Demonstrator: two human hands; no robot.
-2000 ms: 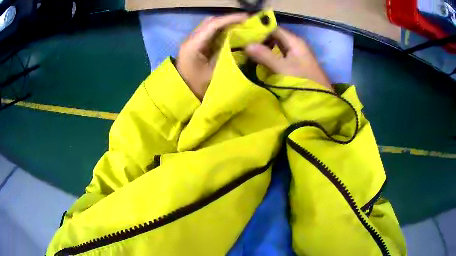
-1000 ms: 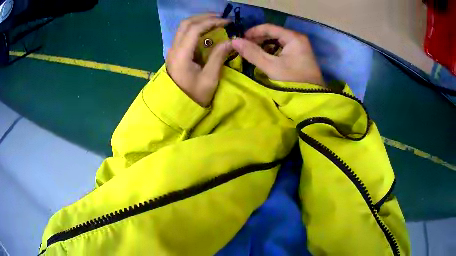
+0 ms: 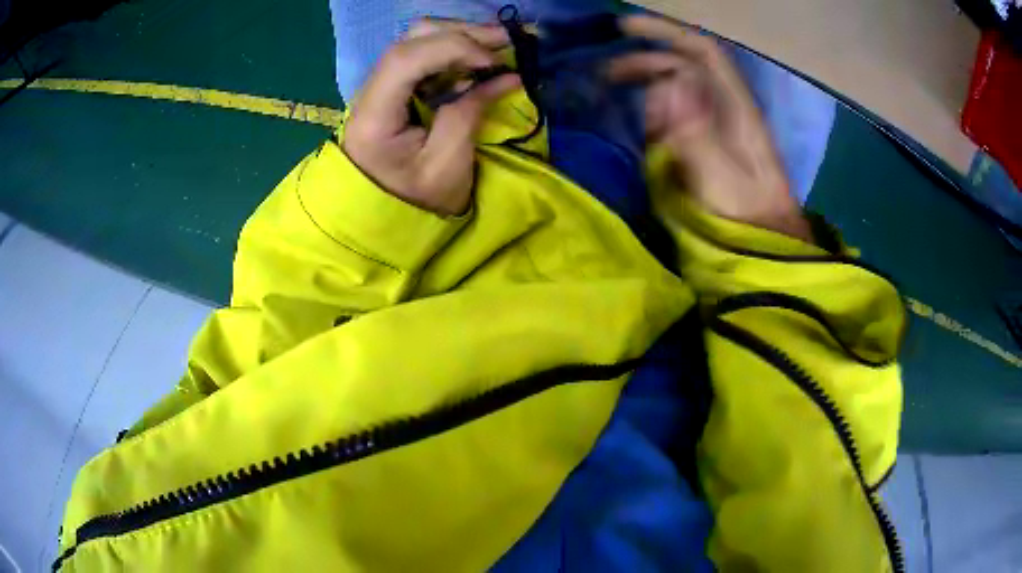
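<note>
The yellow-green work jacket is worn open over blue clothing, with its black zip edges apart. My left hand pinches the left front hem at the top centre, beside a black zip pull. My right hand is blurred, to the right of the hem, near the right front edge of the jacket. Whether its fingers hold fabric is not clear. Dark blue cloth shows between the hands.
A tan bench edge curves across the top right, with a red base at the far right. A pale blue surface lies behind my hands. Below is a green floor with a yellow line.
My hands were together at the jacket front; now my right hand has moved right, away from my left. The jacket fronts are further apart and more blue clothing shows.
</note>
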